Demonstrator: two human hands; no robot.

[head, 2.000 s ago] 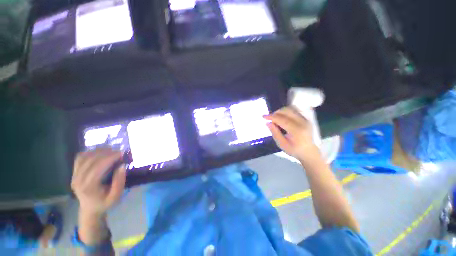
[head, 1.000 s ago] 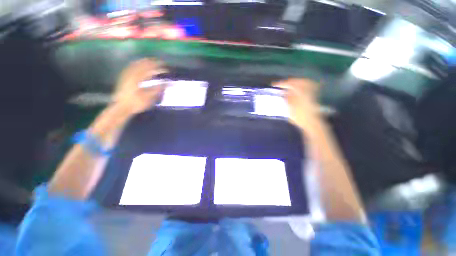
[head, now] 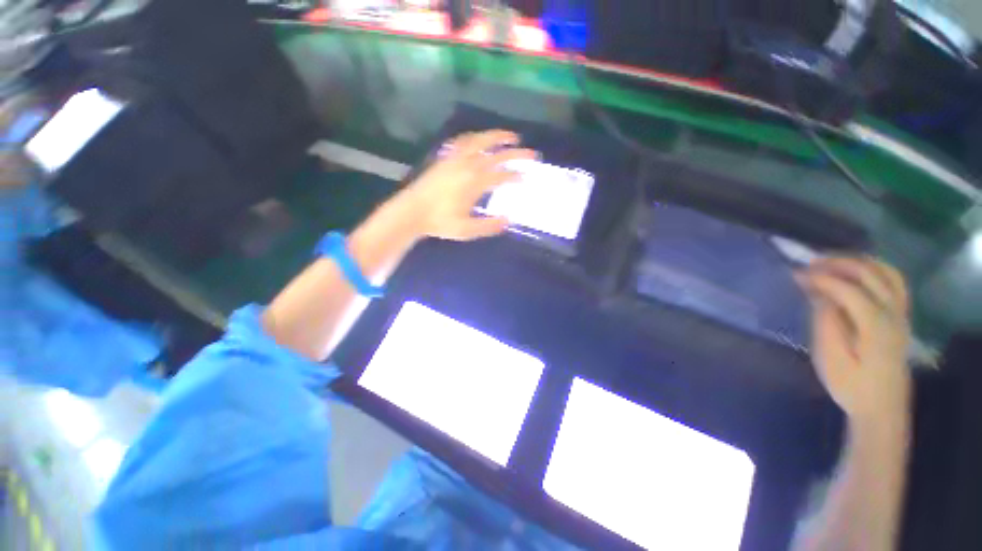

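Observation:
Four tablet units lie in black foam trays in front of me. The near left tablet (head: 454, 379) and near right tablet (head: 649, 469) show plain white screens. The far left tablet (head: 547, 200) is lit white. My left hand (head: 471, 185), with a blue strap on the wrist, is over its left part, fingers apart. The far right tablet (head: 716, 269) has a dark, bluish screen. My right hand (head: 856, 312) is at its right end, with a small white piece (head: 795, 250) at the fingertips. The image is blurred.
Dark stacks of foam trays (head: 178, 140) stand at the left, one with a white-lit unit (head: 73, 129) near it. A person's blue sleeve (head: 65, 291) is at the left edge. A green bench strip (head: 689, 92) and dark equipment (head: 781, 65) lie behind the trays.
The view has turned, so the trays appear slanted. The far right tablet's screen has gone from partly white to dark. My left hand has spread over the far left tablet.

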